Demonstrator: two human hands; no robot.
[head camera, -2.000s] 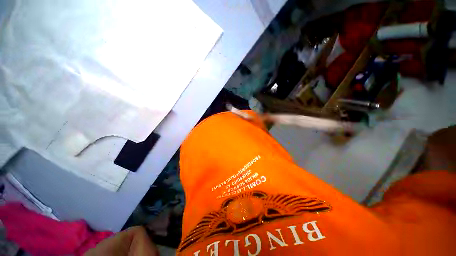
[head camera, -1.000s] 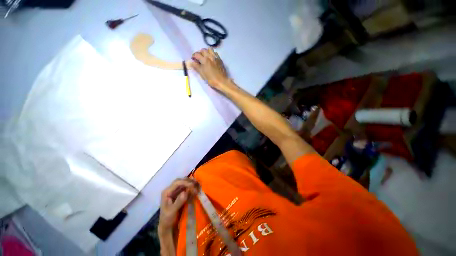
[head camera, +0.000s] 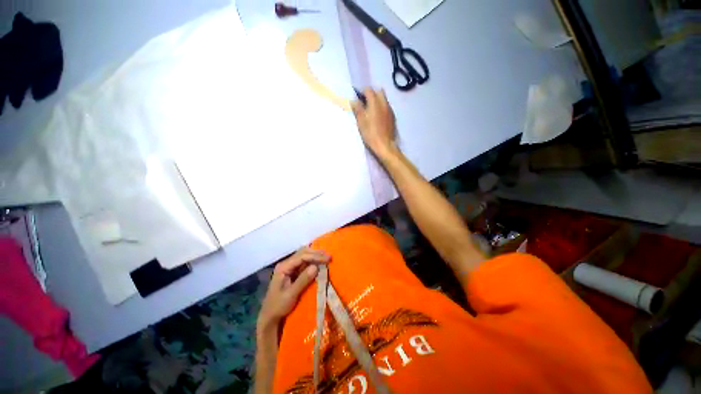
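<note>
My right hand (head camera: 375, 121) is at the front of the tan French curve (head camera: 307, 68), its fingers closed on the pen; only the pen's dark end (head camera: 359, 96) shows. My left hand (head camera: 296, 283) is at the table's near edge, against the orange shirt, with its fingers on the whitish tape measure (head camera: 322, 308) hanging from the neck. Large white pattern paper (head camera: 254, 146) lies under the curve's left side. A clear, purplish ruler (head camera: 382, 183) passes under my right hand. Black shears (head camera: 396, 48) lie beyond that hand.
An awl (head camera: 286, 10) lies at the far edge of view. A black phone (head camera: 157, 276) lies by the paper's near edge. Pink fabric (head camera: 37, 308) is at the left, a black cloth (head camera: 34, 58) far left, paper offcuts (head camera: 547, 111) at the right. Boxes of red material stand below.
The view has turned and shifted left, showing pink and black cloth. My right hand has moved from beside the pen onto it, covering its yellow barrel. My left hand stays at the tape measure.
</note>
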